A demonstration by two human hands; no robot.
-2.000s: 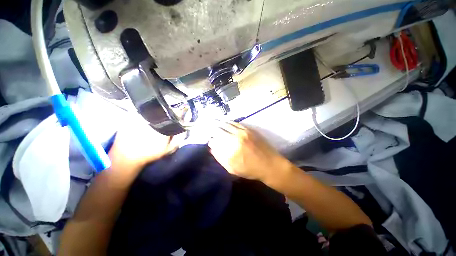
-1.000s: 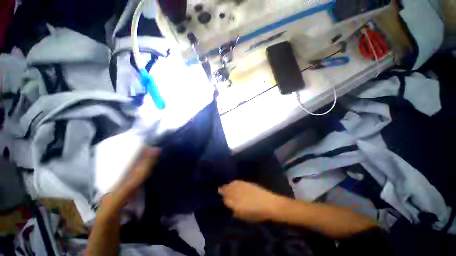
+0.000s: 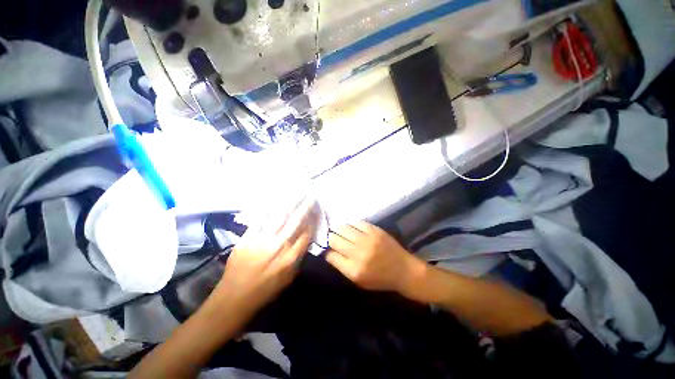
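My left hand [image 3: 270, 255] lies on pale fabric at the front edge of the machine table, washed out by the lamp glare. My right hand [image 3: 370, 255] is just right of it, fingers bent at the edge of a small light grey fabric piece [image 3: 320, 231] with a dark edge. Both hands hold this piece between them, below the presser foot [image 3: 296, 129]. A rounded grey piece [image 3: 137, 237] hangs left of my left hand. The fabric under the needle is lost in glare.
The sewing machine head [image 3: 244, 37] spans the top. The lamp's blue sleeve [image 3: 144, 166] is left. A smartphone [image 3: 424, 95] with white cable, blue-handled snips [image 3: 511, 83] and red-handled scissors [image 3: 574, 52] lie right. Grey and navy fabric heaps [image 3: 555, 222] flank the table.
My hands left the needle area and came down towards me. My left hand then moved right, next to my right hand, at the grey piece. The large navy fabric no longer shows clearly.
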